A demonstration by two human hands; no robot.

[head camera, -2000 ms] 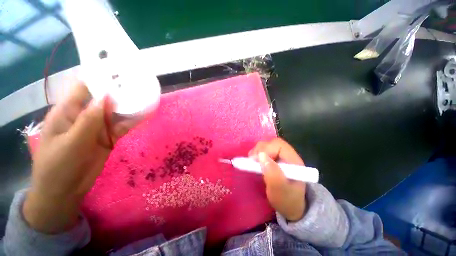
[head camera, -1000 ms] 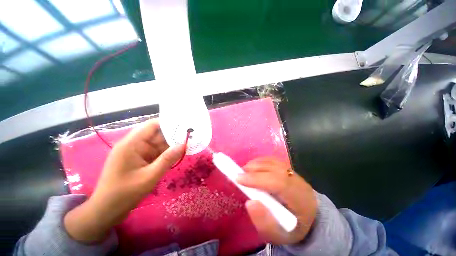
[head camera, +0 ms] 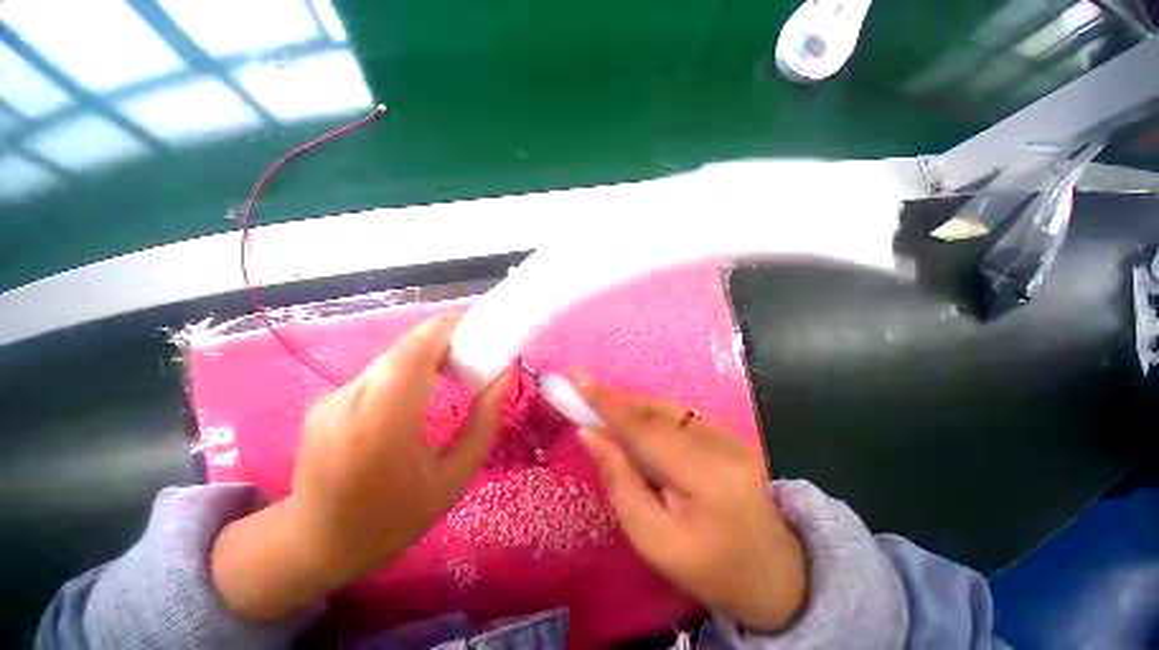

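Note:
My left hand (head camera: 381,457) grips the rounded end of a white curved plastic housing (head camera: 661,229) above the pink mat (head camera: 254,406). The housing's narrow end points right, across the rail. My right hand (head camera: 686,495) holds a white pen-shaped tool (head camera: 568,399) like a pen; its thin tip is at the housing's rounded end. Whether the tip touches cannot be told. A thin red lead wire (head camera: 249,241) runs from near my left hand up over the belt. Tiny dark parts (head camera: 519,442) and a heap of tiny pale parts (head camera: 534,510) lie on the mat.
The green conveyor belt (head camera: 547,76) runs along the back, with another white housing (head camera: 820,38) on it. A pale rail (head camera: 165,282) borders the black bench (head camera: 877,394). A crumpled clear bag (head camera: 1036,235) hangs at the right. Part of a white slotted housing (head camera: 1148,311) shows at the right edge.
The housing has swung from pointing away to pointing right. My right hand has brought the tool tip to its rounded end. The housing on the belt has shifted left in the picture.

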